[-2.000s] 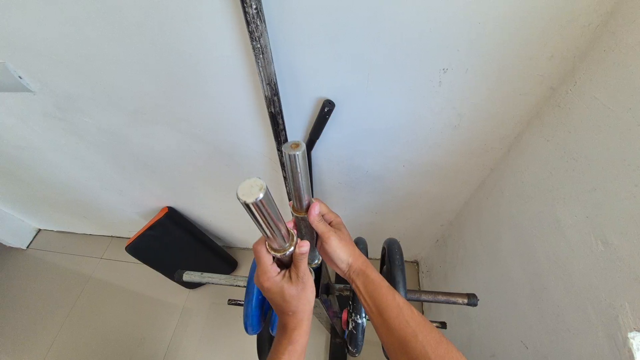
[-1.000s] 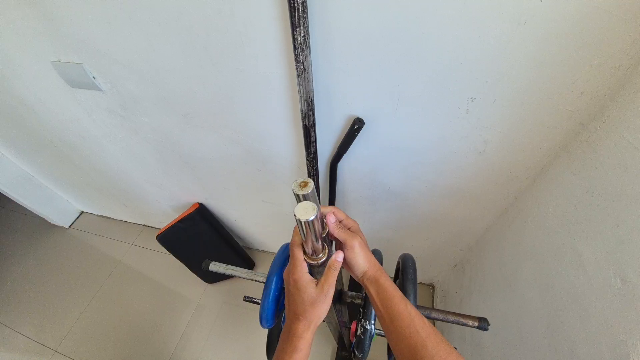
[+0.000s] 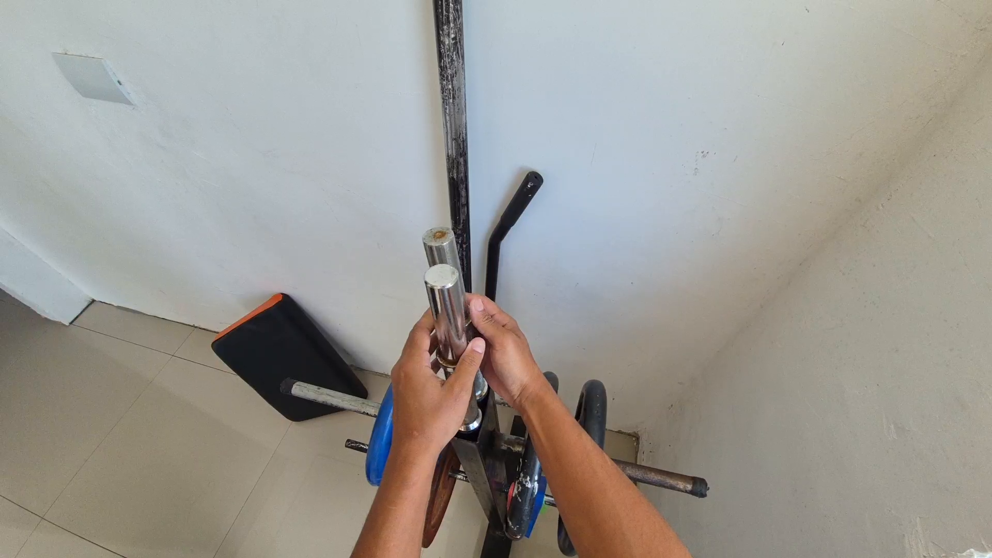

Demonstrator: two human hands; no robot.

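Two chrome bars with thick round sleeves stand upright close together at the centre. My left hand [image 3: 434,387] is wrapped around the nearer chrome bar [image 3: 447,310], just at its collar. Behind it rises the farther chrome bar [image 3: 440,244], with a rusty spot on its end. My right hand [image 3: 502,345] is closed at its side, the fingers partly hidden behind the nearer bar. Below the hands, the lower ends of the bars meet the top of a black metal weight rack [image 3: 482,465]; how deep they sit in it is hidden.
Weight plates, a blue one [image 3: 379,438] and a black one [image 3: 593,411] among them, hang on the rack's pegs. A worn black bar [image 3: 452,116] and a bent black handle [image 3: 515,209] stand by the wall. A black and orange pad [image 3: 287,356] leans at the left.
The two chrome bars, tilted and apart two seconds ago, now stand more upright and nearly in line. Both hands have come closer together around them. The view has shifted.
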